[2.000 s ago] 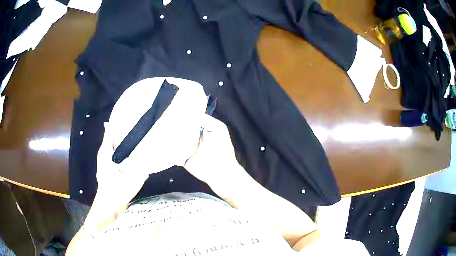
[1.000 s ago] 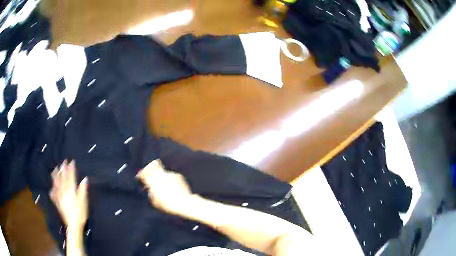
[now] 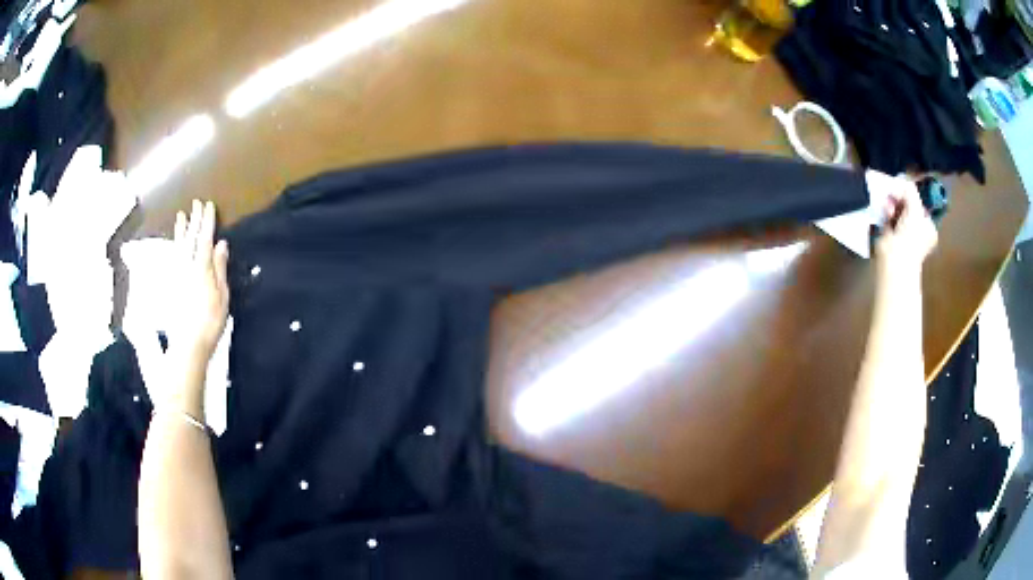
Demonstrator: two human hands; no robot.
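Observation:
The black top point(image 3: 340, 397) with small white marks lies spread on the table in front of me. Its plain black sleeve point(image 3: 566, 204) is stretched out to the right. My right hand point(image 3: 906, 223) is closed on the white cuff point(image 3: 847, 232) at the sleeve's end. My left hand point(image 3: 206, 278) lies flat with its fingers extended at the neck end, over the white collar point(image 3: 147, 283) and the edge of the black cloth. I cannot see snips in either hand.
The glossy brown table point(image 3: 634, 374) has a curved yellowish edge at right. A white ring point(image 3: 816, 134), an amber bottle point(image 3: 753, 28), a dark thread cone point(image 3: 933, 197) and a black garment pile point(image 3: 878, 79) are at upper right. Black and white garments point(image 3: 68, 238) are heaped at left.
My right hand has moved from the garment body out to the cuff, and the sleeve is now pulled straight. My left hand has moved up to the collar. The view has shifted.

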